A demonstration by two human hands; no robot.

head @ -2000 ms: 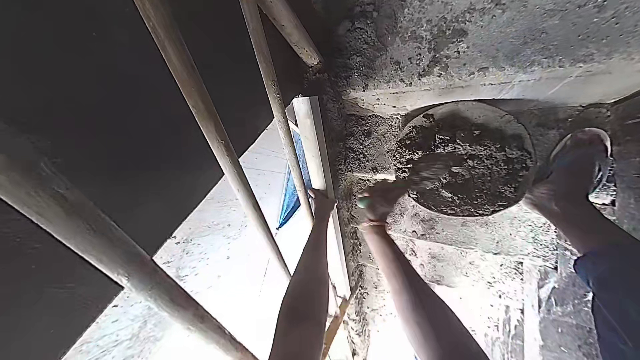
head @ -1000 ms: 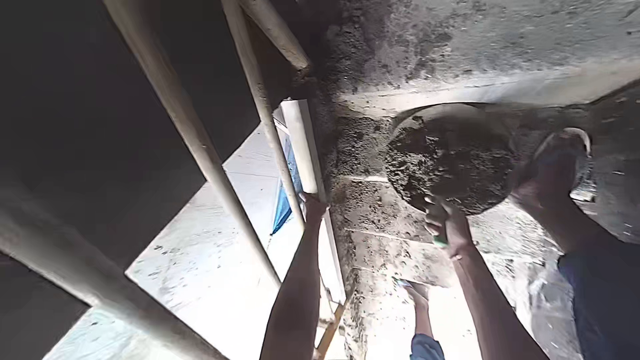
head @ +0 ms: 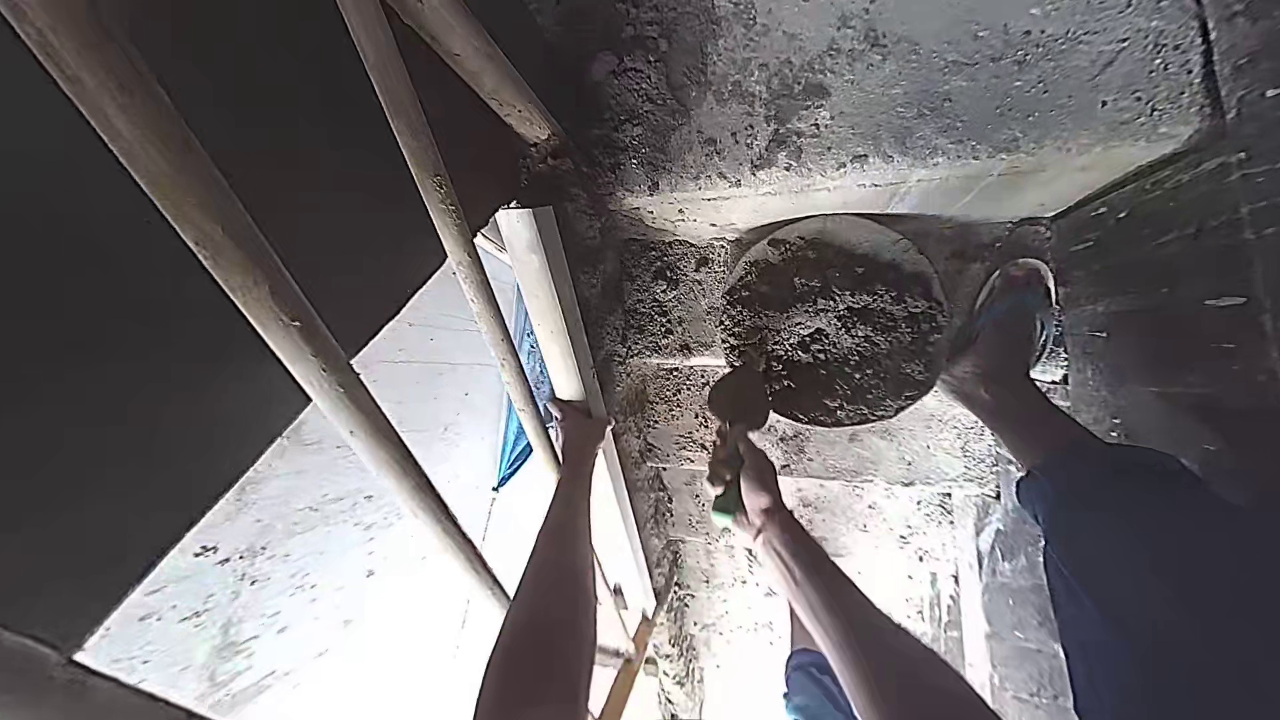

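My left hand (head: pixel 580 432) grips the edge of a long pale straight board (head: pixel 545 300) that runs along the step edge beside the railing. My right hand (head: pixel 748 485) is closed on the green handle of a trowel (head: pixel 740 400), whose mortar-coated blade points away from me at the near left rim of a round pan. The pan holds dark wet mortar (head: pixel 840 330) and rests on the floor against the wall base.
Pale metal railing bars (head: pixel 250 270) slant across the left, over a drop to a bright lower floor (head: pixel 330 530). A blue sheet (head: pixel 520 430) shows behind the board. A sandalled foot (head: pixel 1010 310) stands right of the pan. A rough concrete wall (head: pixel 900 90) rises beyond it.
My right hand with the trowel was left of the pan, then over its near edge, and is now at its near left side. My left hand has stayed on the board.
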